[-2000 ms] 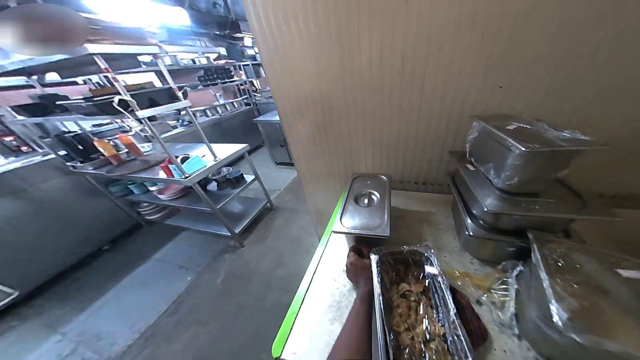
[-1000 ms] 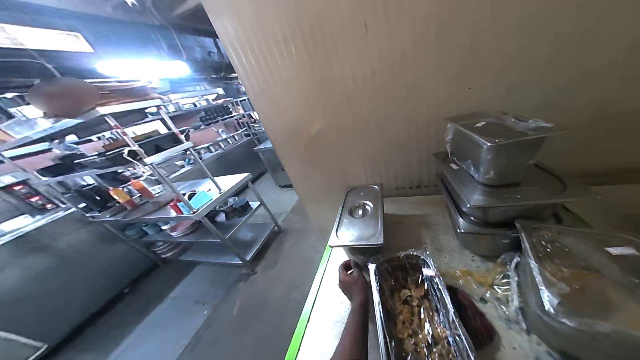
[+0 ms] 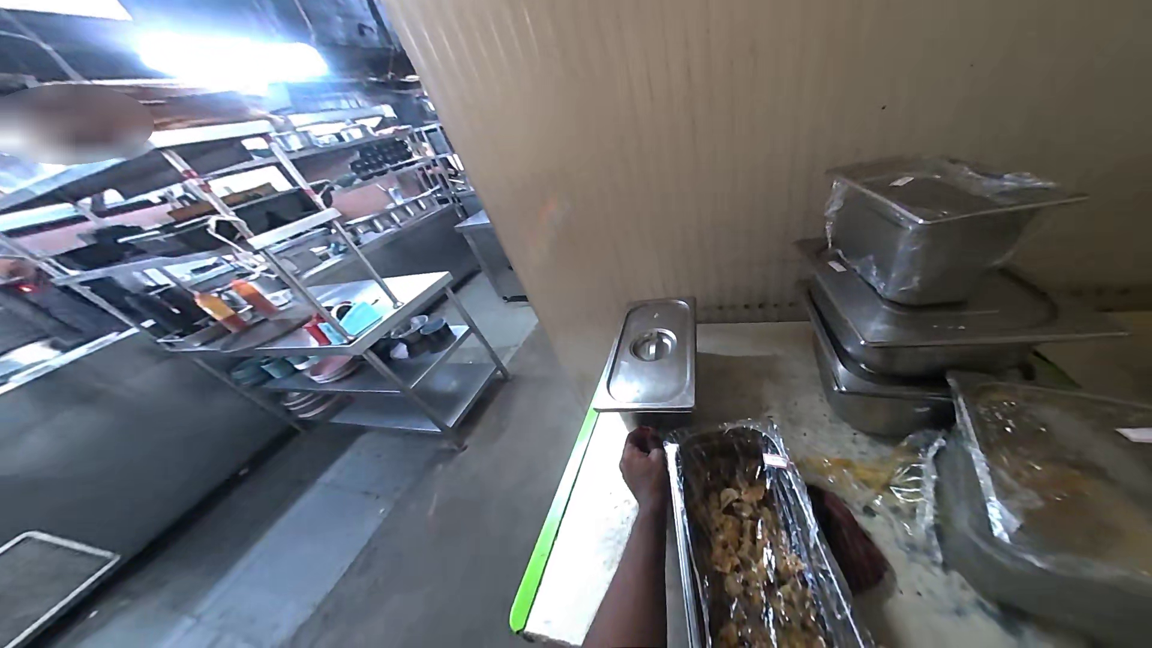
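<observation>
A long steel pan of browned food pieces, covered in clear film, lies at the bottom centre. My left hand is beside its far left corner, fingers curled; whether they grip the rim is unclear. Just beyond stands a narrow steel pan with a knobbed lid. Against the film-covered pan's right side shows a dark reddish shape; it may be my right hand, but shadow and the pan hide too much to tell.
On the right stand stacked steel pans and a large film-wrapped container. Crumpled film lies between. The worktop has a green edge. A corrugated wall panel rises behind; steel shelving stands left across the floor.
</observation>
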